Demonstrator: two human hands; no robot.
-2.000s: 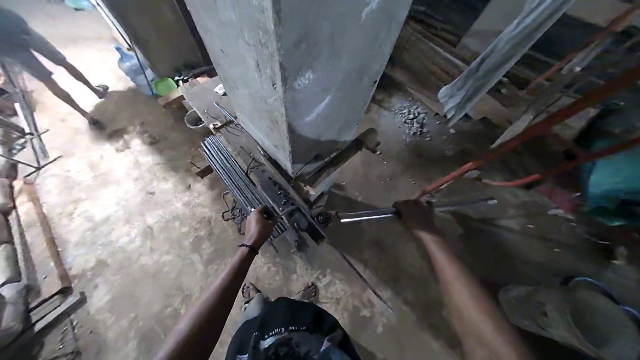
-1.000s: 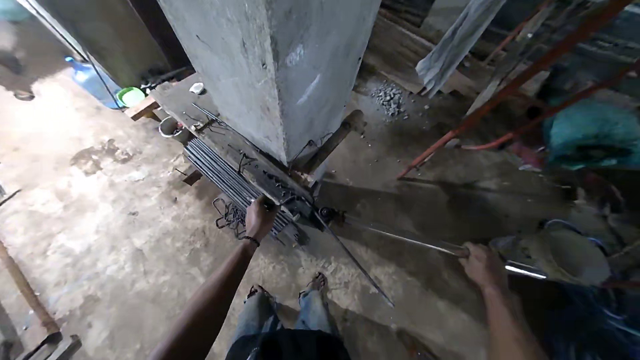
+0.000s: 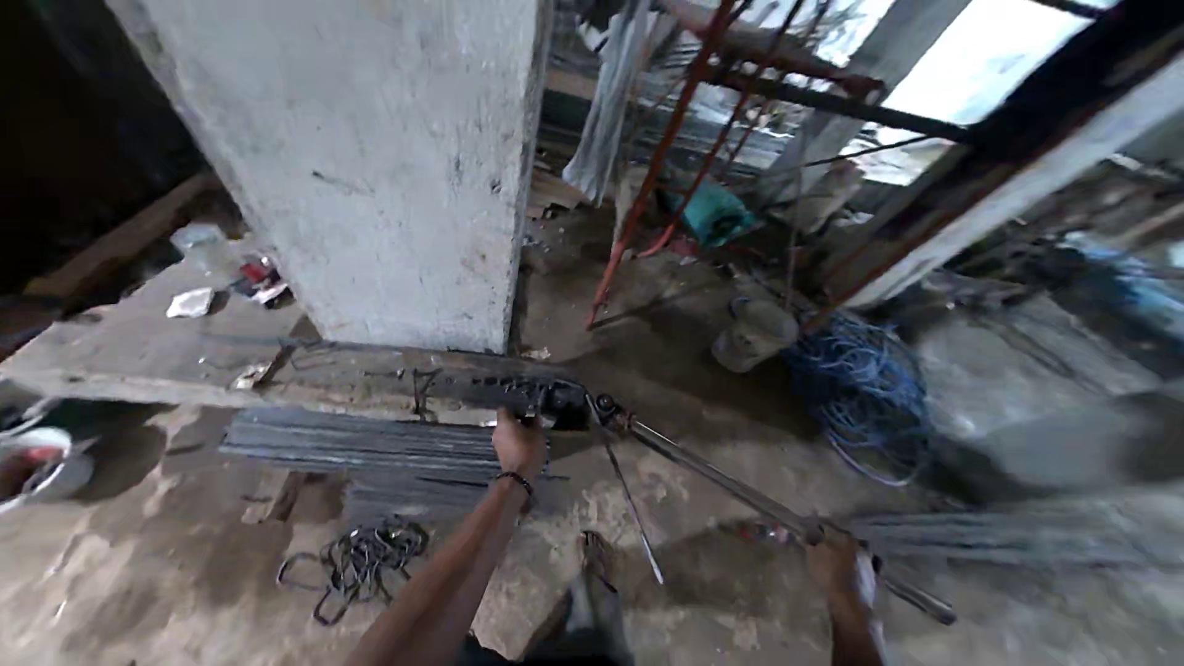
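My left hand (image 3: pixel 520 446), with a dark bracelet at the wrist, is at the edge of a wooden bench (image 3: pixel 342 375), by a dark metal bending jig (image 3: pixel 560 400); its fingertips are partly hidden, so its hold is unclear. My right hand (image 3: pixel 835 558) grips a long metal lever bar (image 3: pixel 717 476), which runs from the jig's end down to the right. A thin steel rod (image 3: pixel 632 509) slants from the jig toward the floor. Straight steel rods (image 3: pixel 361 444) lie in a bundle along the bench's near side. Bent steel stirrups (image 3: pixel 370 555) lie heaped on the floor.
A concrete column (image 3: pixel 370 176) rises behind the bench. A red metal frame (image 3: pixel 647 185), a bucket (image 3: pixel 756 335) and a tangle of blue cord (image 3: pixel 860 388) stand or lie to the right. Another bucket (image 3: pixel 55 467) is at far left. More long rods (image 3: pixel 999 539) lie beyond my right hand.
The view has swung strongly to the right. My right hand, on the lever throughout, has swung it from roughly level beside the jig toward my side. My left hand stays by the jig.
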